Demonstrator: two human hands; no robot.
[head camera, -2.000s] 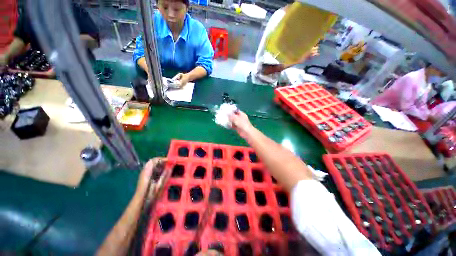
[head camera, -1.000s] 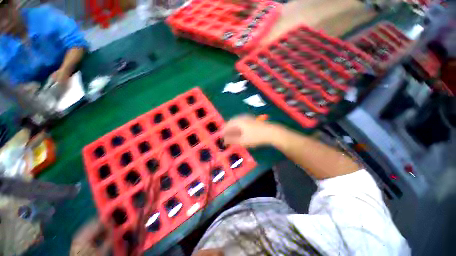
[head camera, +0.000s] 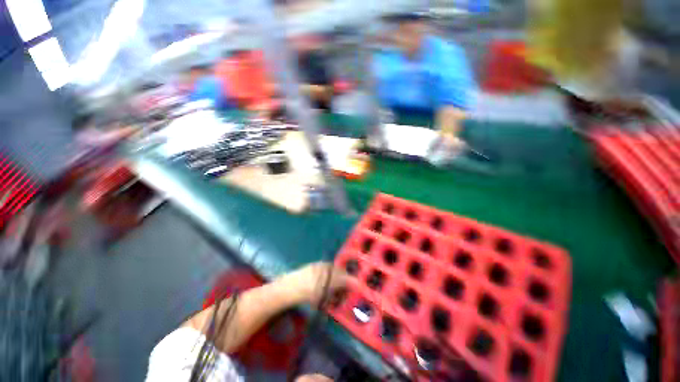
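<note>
The view is blurred. A red tray (head camera: 470, 246) with a grid of square pockets lies tilted across the green bench in front of me, with a dark square unit in most pockets. A few pockets near its front edge show white glints. My left hand (head camera: 328, 285) is at the tray's left edge, its arm reaching in from the lower left. Blur hides its fingers, so I cannot tell whether it grips the rim or a unit. My right hand is not in view.
A metal post (head camera: 317, 142) stands behind the tray, near an orange box (head camera: 356, 166) and a dark block (head camera: 277, 163) on a tan board. White scraps (head camera: 631, 317) and more red trays (head camera: 645, 175) lie at right. A person in blue (head camera: 425, 74) sits opposite.
The view has swung left, so the tray sits further right. My right hand has left the picture. My left hand shows more fully, at the tray's left edge.
</note>
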